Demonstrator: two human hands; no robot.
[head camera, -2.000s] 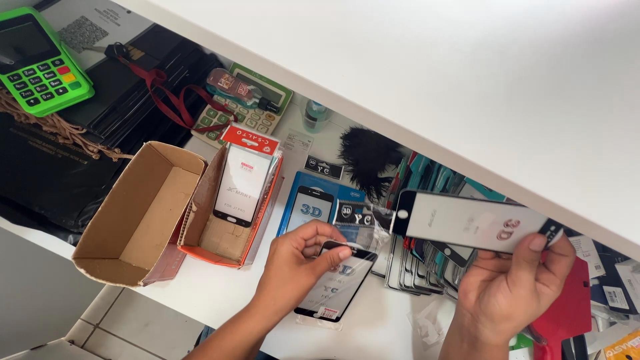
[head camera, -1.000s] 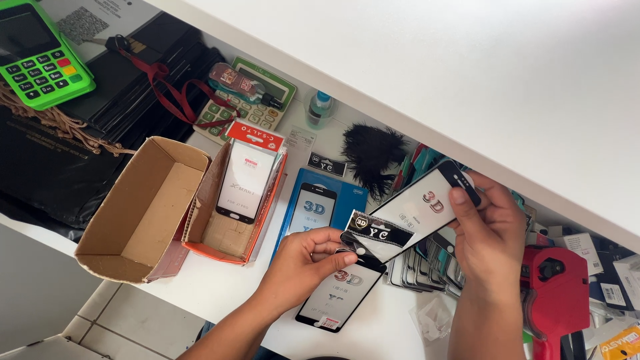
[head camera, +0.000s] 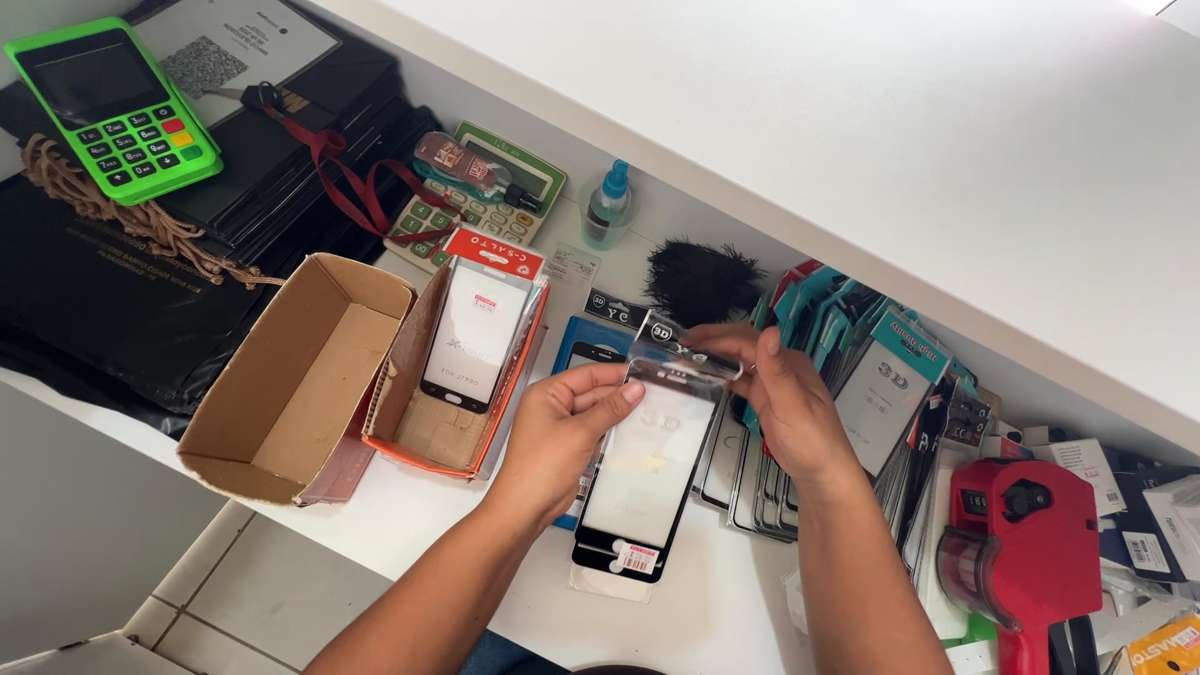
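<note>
My left hand (head camera: 567, 436) pinches the upper left edge of a phone screen protector (head camera: 647, 459) with a black border, in a clear sleeve with a black header card (head camera: 689, 347). A price sticker (head camera: 637, 558) is at its lower end. My right hand (head camera: 787, 394) is at the header's right end, its fingers partly behind the clear plastic; whether they grip it cannot be told. Beneath lies a blue screen protector package (head camera: 586, 339), partly hidden. Another packaged protector (head camera: 476, 328) with a red header leans in an orange-edged cardboard box (head camera: 441, 436) to the left.
An open cardboard box (head camera: 305, 375) stands at left, near a green card terminal (head camera: 117, 112), a calculator (head camera: 497, 187) and a spray bottle (head camera: 607, 206). A row of packaged protectors (head camera: 877, 394) and a red price labeler (head camera: 1022, 544) are at right. A white surface (head camera: 844, 141) overhangs the shelf.
The protector that was in my right hand has moved left, over the one at my left hand. My right hand has moved from its far end to the header card.
</note>
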